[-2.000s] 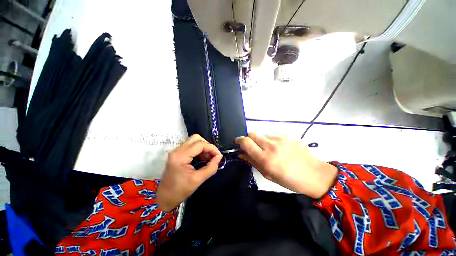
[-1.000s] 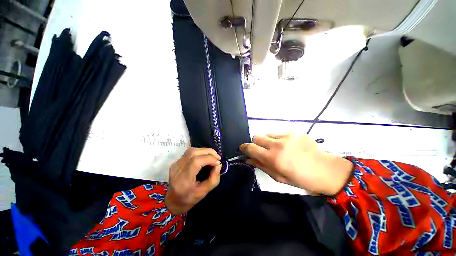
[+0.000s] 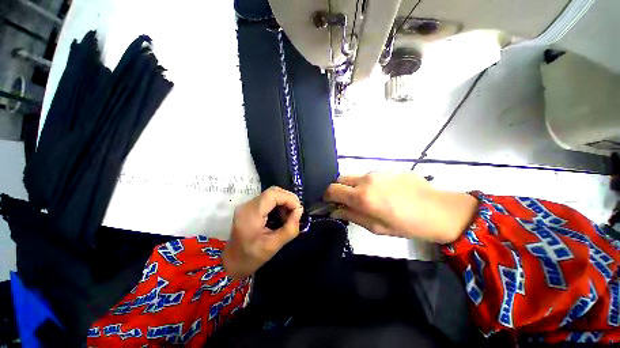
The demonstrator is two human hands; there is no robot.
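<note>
The zippered gusset strip (image 3: 262, 109), black with a pale zipper line, lies on the table left of the needle and runs down to the table's front edge. My left hand (image 3: 262, 231) pinches the strip's zipper end between thumb and finger. My right hand (image 3: 391, 207) holds small dark thread snips (image 3: 321, 209) with the tip at the zipper end, close to my left fingertips. A pale curved line crosses the strip there. Black fabric (image 3: 306, 265) hangs below, over my dark-clothed lap; its shape is hard to tell.
The sewing machine head (image 3: 449, 20) is above right, with the presser foot (image 3: 340, 92) beside the strip's right edge. Cut black gusset strips (image 3: 95, 136) lie at left. A blue bin (image 3: 34, 316) shows at lower left. A dark cord (image 3: 452, 119) runs across the right side.
Both hands stay at the zipper end with small shifts. The snips' tip has moved slightly against the strip end. The view has shifted a little.
</note>
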